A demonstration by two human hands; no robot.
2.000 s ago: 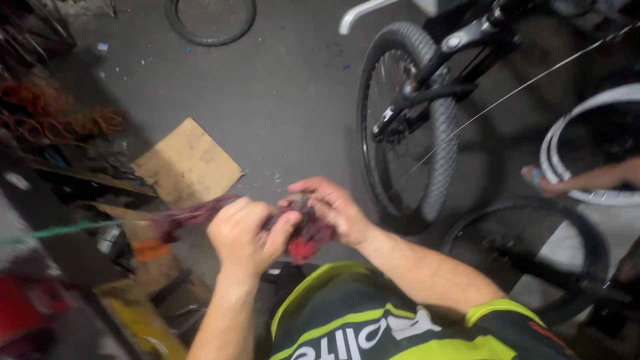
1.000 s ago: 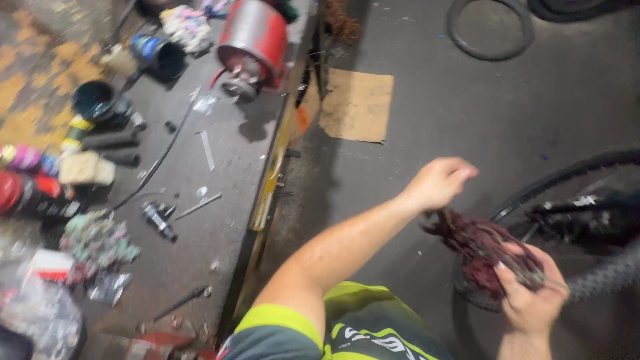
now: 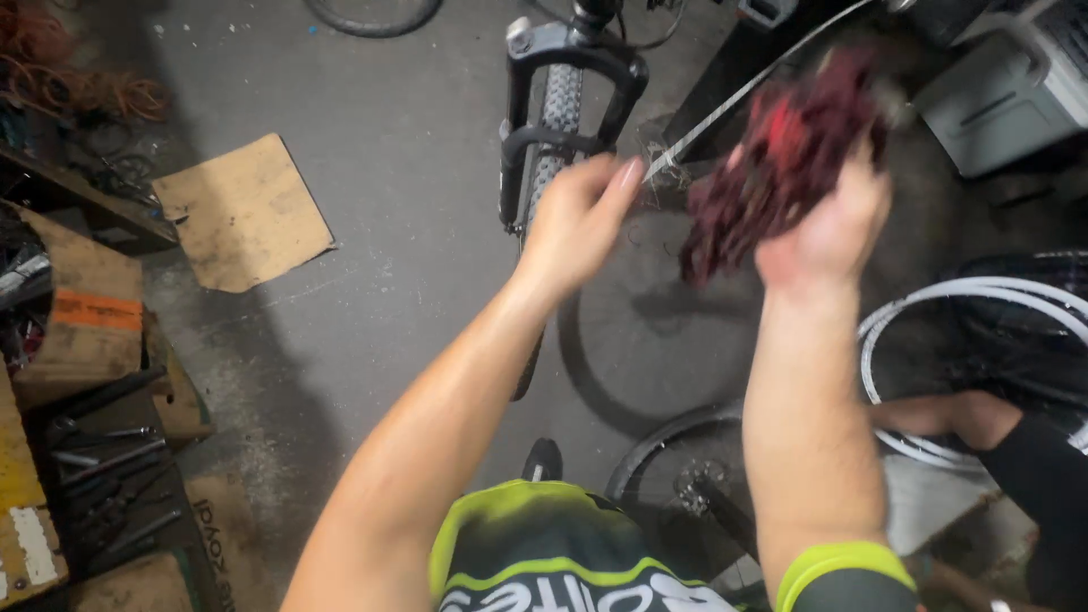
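Observation:
My right hand holds up a bundle of dark maroon and red rag or yarn, blurred by motion, at the upper right. To its left is my left hand, apart from the bundle, with thumb and forefinger close together. Whether anything is pinched in it cannot be told; a thin pale cord or strap runs from near its fingertips toward the top right. Behind my left hand stands a bicycle's front fork with a knobby tire.
A cardboard sheet lies on the floor at left, beside a rack of tools. A bicycle wheel is below the hands. White rims or hoops and another person's arm are at right, below a grey bin.
The view has swung from the workbench back over the floor and bicycle. The bundle, in both hands two seconds ago, is now in my right hand alone.

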